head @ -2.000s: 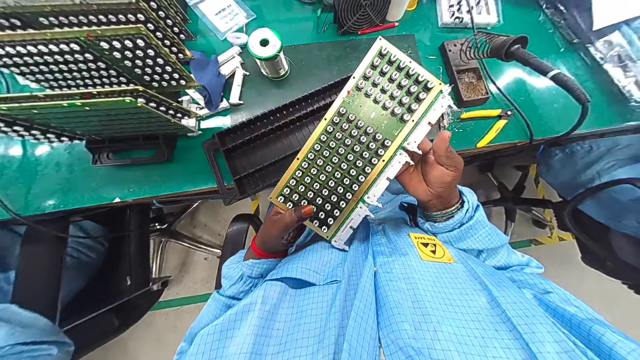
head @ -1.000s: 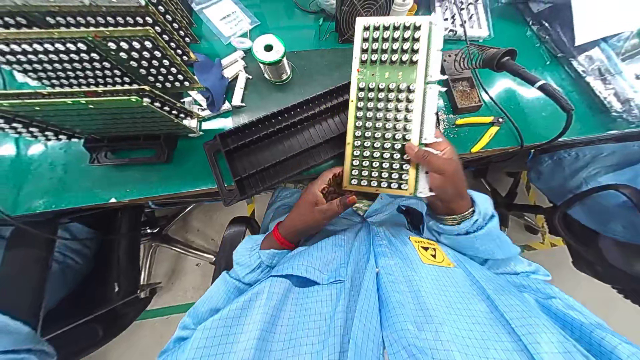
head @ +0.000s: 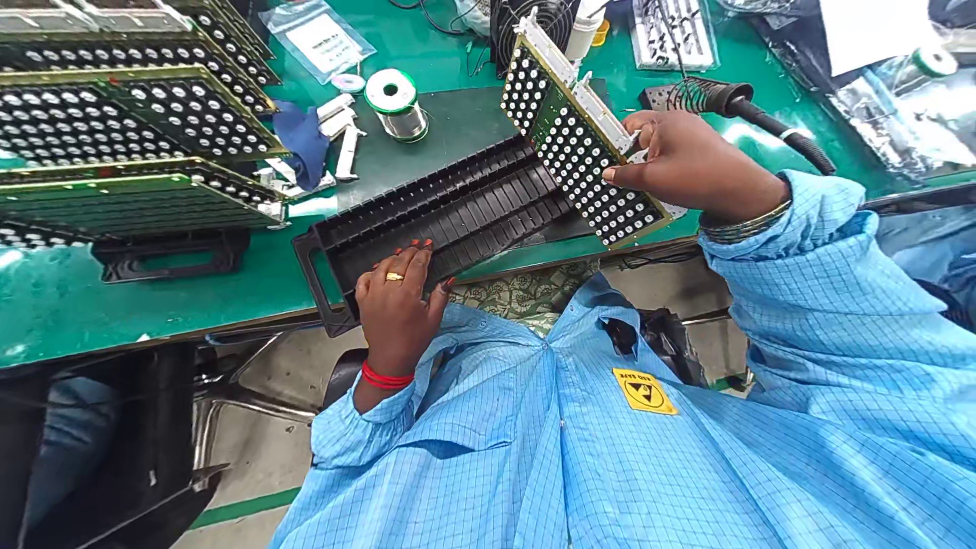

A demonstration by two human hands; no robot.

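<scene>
My right hand grips a green circuit board by its long edge with white plastic connectors. The board is tilted, its rows of round silver-topped components facing left, over the right part of a slotted black plastic rack. Whether the board touches the rack I cannot tell. On the near left part of the rack rests my left hand, fingers apart, holding nothing. The rack lies slantwise at the front edge of the green table.
Several circuit boards stand in another black rack at left. Behind lie a solder wire spool, white plastic parts, a blue cloth and a fan. A soldering iron in its coil holder stands at right.
My left hand has let go of the board and moved onto the black rack. My right hand has turned the board and carried it away from my body.
</scene>
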